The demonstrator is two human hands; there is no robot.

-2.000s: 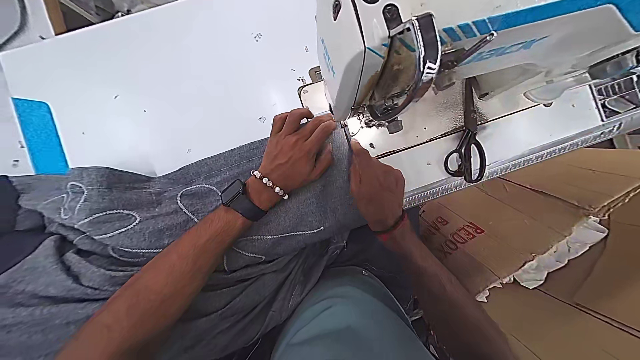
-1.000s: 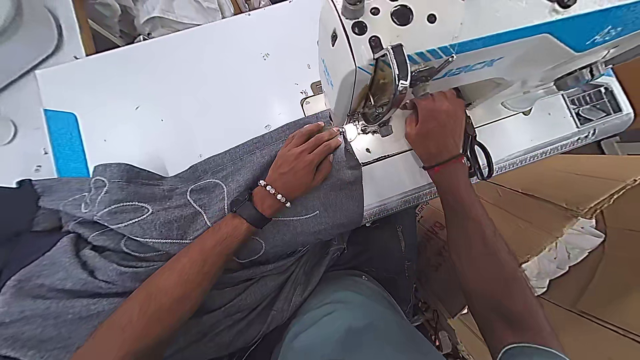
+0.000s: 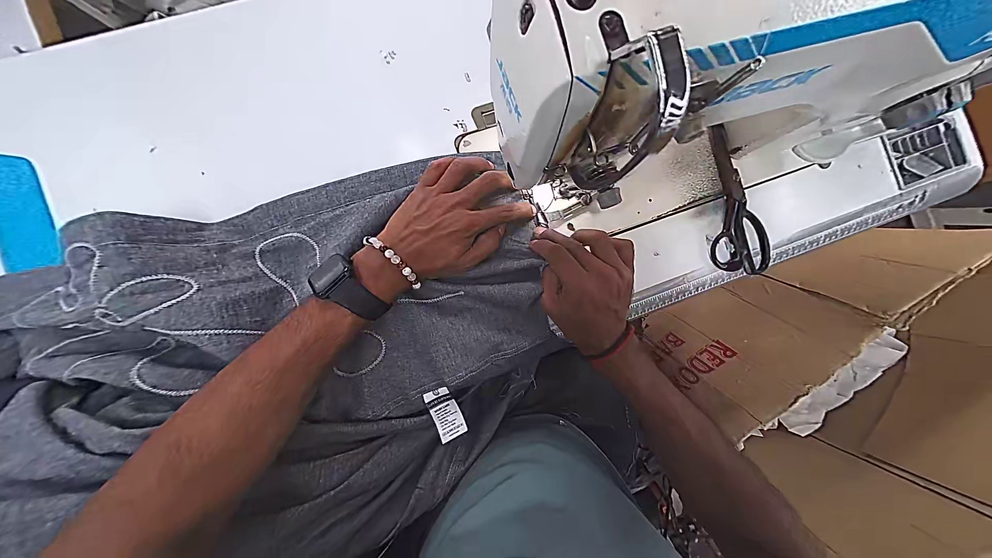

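Grey woven fabric (image 3: 457, 333) with white thread chains lying on it runs up to the needle area of a white and blue Jack sewing machine (image 3: 535, 85). My left hand (image 3: 453, 221), wearing a watch and beads at the wrist, rests on the cloth with its fingertips just left of the presser foot (image 3: 562, 203). Close to the foot's front, my right hand (image 3: 589, 283) has its thumb and forefinger closed on the fabric's right edge. A white care label (image 3: 445, 415) with writing lies on the lower folds.
Black-handled scissors (image 3: 740, 232) lie on the machine bed at the right, under the arm. Flattened brown cardboard (image 3: 790, 341) with torn white material is below the bed's ruler-marked edge (image 3: 697, 285). The white tabletop (image 3: 256, 108) bears small scraps. My knee is beneath the cloth.
My right hand has moved left from beside the scissors under the machine arm, back to the fabric edge. The scissors show fully again. The care label has come into sight.
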